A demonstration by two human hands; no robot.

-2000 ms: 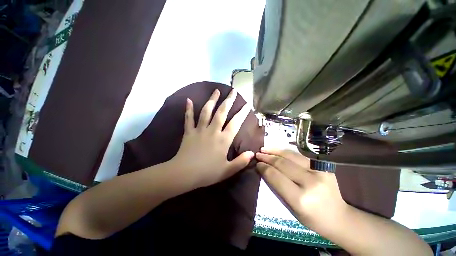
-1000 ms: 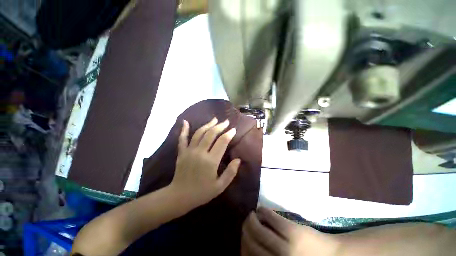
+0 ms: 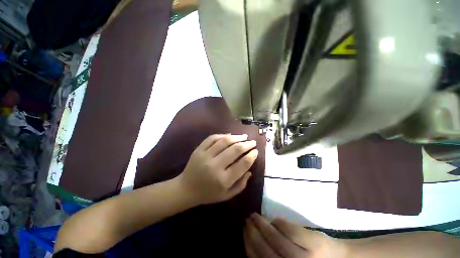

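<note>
A dark brown cloth panel with a rounded far edge lies on the white table, its right edge at the presser foot of the grey-beige sewing machine. My left hand lies on top of the panel, just below the foot, fingers bent and close together, pressing the cloth. My right hand is at the bottom, at the panel's near right edge, with thumb and fingertips pinching the cloth edge. The lower part of the panel merges with dark clothing. The needle tip cannot be made out.
A long brown strip lies along the table's left side. A small brown rectangular piece lies right of the needle area. A black ribbed knob sits below the machine head. A blue basket is at lower left. White cones stand at far left.
My left hand has drawn its spread fingers together and moved slightly right. My right hand has moved from near the foot down to the panel's near edge. The camera view has shifted.
</note>
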